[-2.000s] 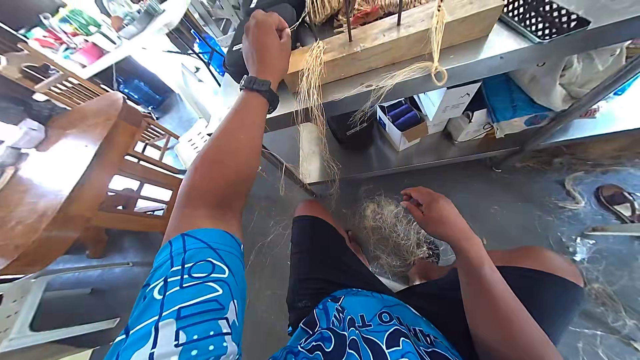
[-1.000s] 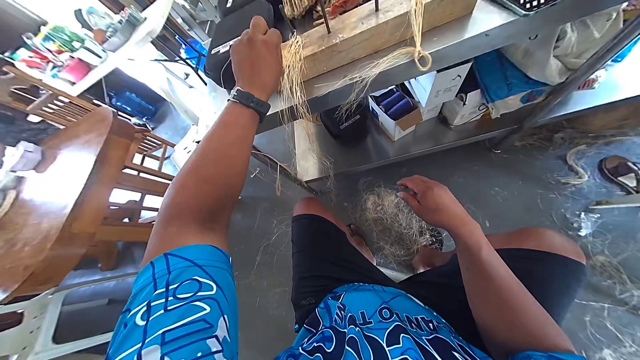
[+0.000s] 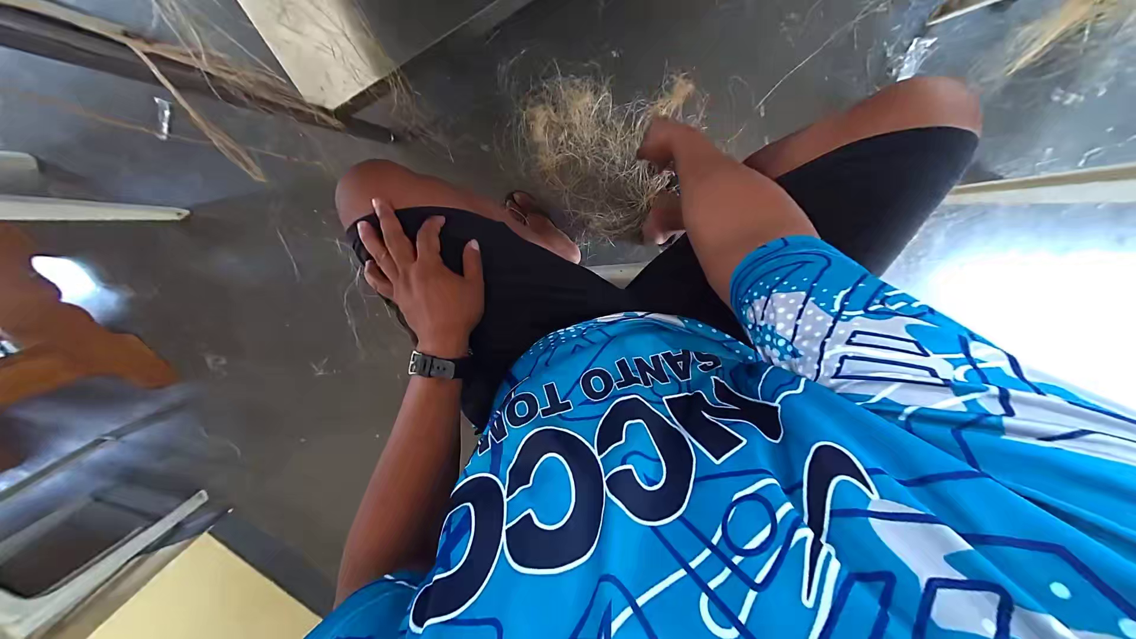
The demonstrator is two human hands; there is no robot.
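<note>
My left hand (image 3: 429, 282) lies flat on my left thigh near the knee, its fingers spread on the black shorts (image 3: 524, 297); a dark watch is on that wrist. My right hand (image 3: 667, 145) reaches down to the right edge of a loose heap of tan plant fibre (image 3: 590, 146) on the floor between my legs. A small tuft of fibre rises beside its fingers. The fingers are blurred and partly turned away, so whether they grip any strands cannot be seen.
A wooden board end (image 3: 333, 53) and a dark rail with hanging fibres (image 3: 204, 67) are at the upper left. Loose strands lie about the grey floor (image 3: 257, 355). Pale chair parts (image 3: 98, 211) show at the left, with brown wooden furniture (image 3: 106, 346) below them.
My left hand has left the fibres at the wooden block on the bench and is now on my thigh. My right hand has gone down to the heap. The view has tilted down sharply.
</note>
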